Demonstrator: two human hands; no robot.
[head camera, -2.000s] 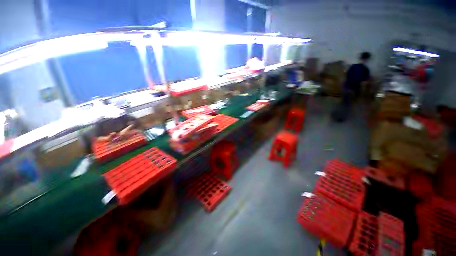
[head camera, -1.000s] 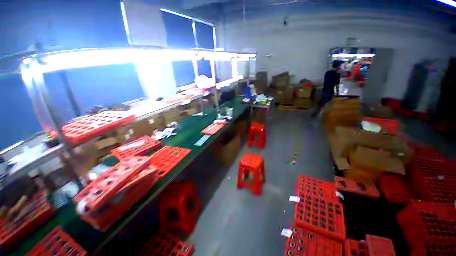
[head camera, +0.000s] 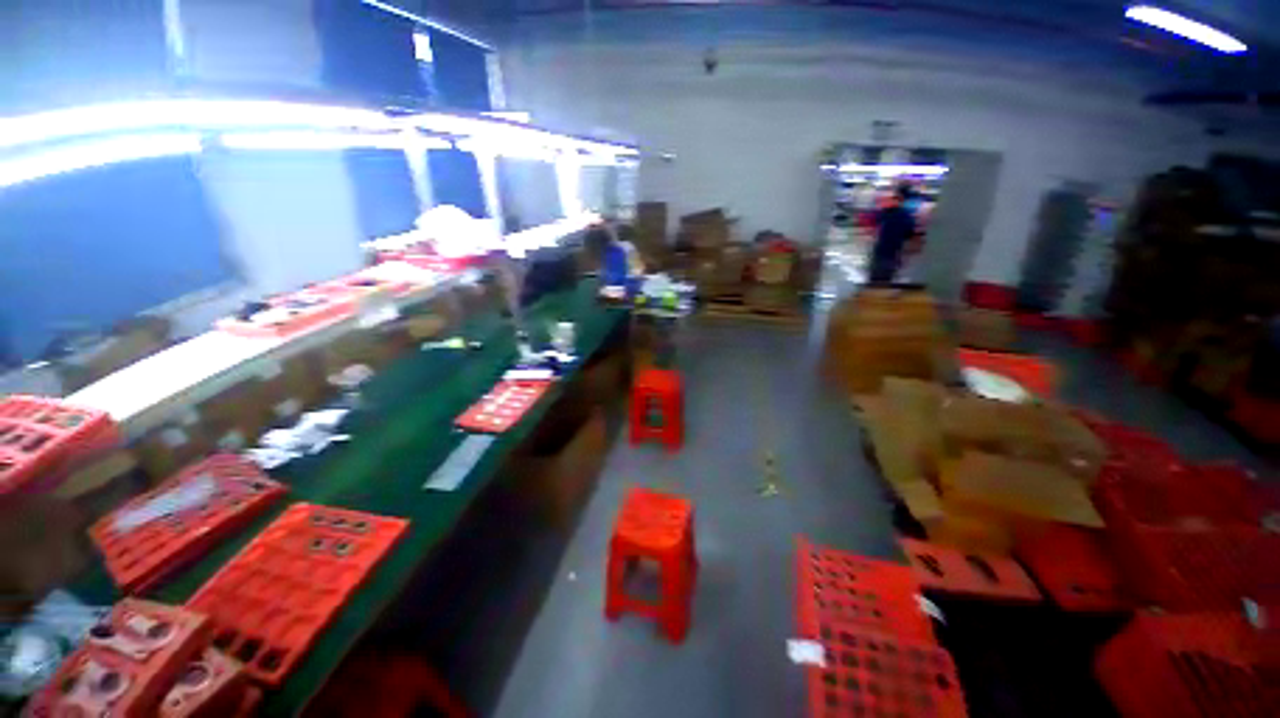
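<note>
No hand of mine is in the picture. Nearest in front, a red compartment tray (head camera: 298, 582) lies on the green bench top (head camera: 407, 484), with dark parts in some pockets. Another red tray (head camera: 185, 519) with a pale strip on it lies behind it. Red-orange trays with large round cut-outs (head camera: 124, 659) are stacked at the bottom left. A smaller red tray (head camera: 505, 405) lies farther along the bench, beside a flat pale strip (head camera: 459, 462). The view is somewhat blurred.
Red stools (head camera: 653, 558) stand in the aisle right of the bench. Stacked red trays (head camera: 873, 631) stand on the floor at the lower right, with cartons (head camera: 1004, 463) behind. A person (head camera: 894, 236) is at the far doorway. A lit shelf runs above the bench.
The view has swung right and moved forward along the bench. The stools and smaller tray appear nearer. The distant person has moved farther off, to the doorway.
</note>
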